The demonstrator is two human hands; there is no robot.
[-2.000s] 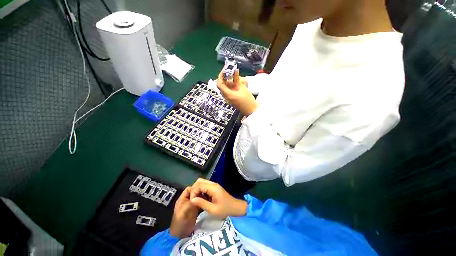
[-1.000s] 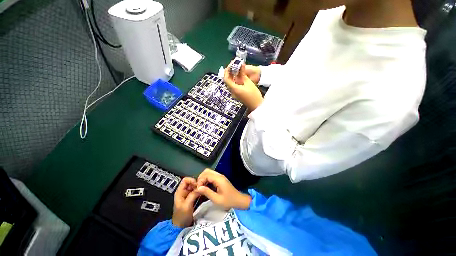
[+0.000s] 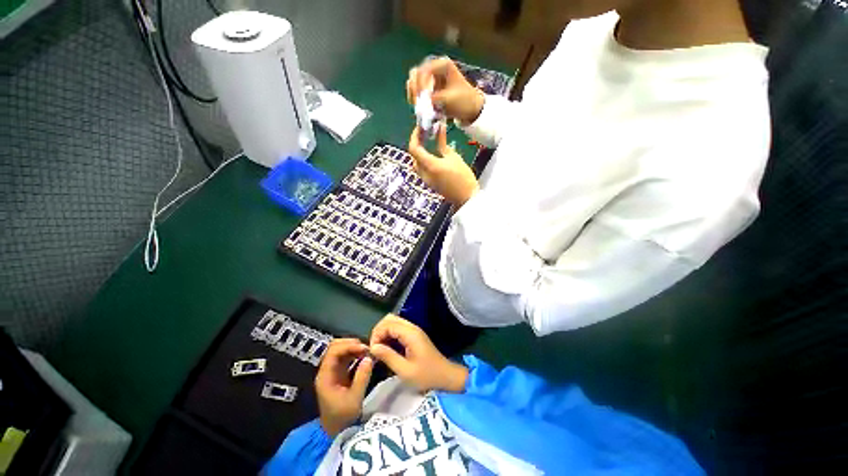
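Observation:
My left hand (image 3: 340, 384) and my right hand (image 3: 415, 357) meet at the fingertips over the right side of the black working tray (image 3: 209, 390). The fingertips seem to pinch something small and dark between them, too small and hidden to name. In the tray a row of several silver-white module housings (image 3: 290, 337) lies side by side at the back, its right end close to my left hand. Two loose housings lie nearer me, one at the left (image 3: 248, 367) and one below it (image 3: 279, 391).
A full parts tray (image 3: 358, 232) stands beyond, with a blue parts bin (image 3: 297, 185), white humidifier (image 3: 256, 88) and plastic bag (image 3: 338, 115). A person in a white top (image 3: 614, 186) stands at the right, holding a white wipe (image 3: 427, 107). A black tote (image 3: 28, 409) sits far left.
My hands stay together at the fingertips, and my left fingers have opened slightly from the earlier pose. The other person's upper hand has come up over the held part with a white wipe.

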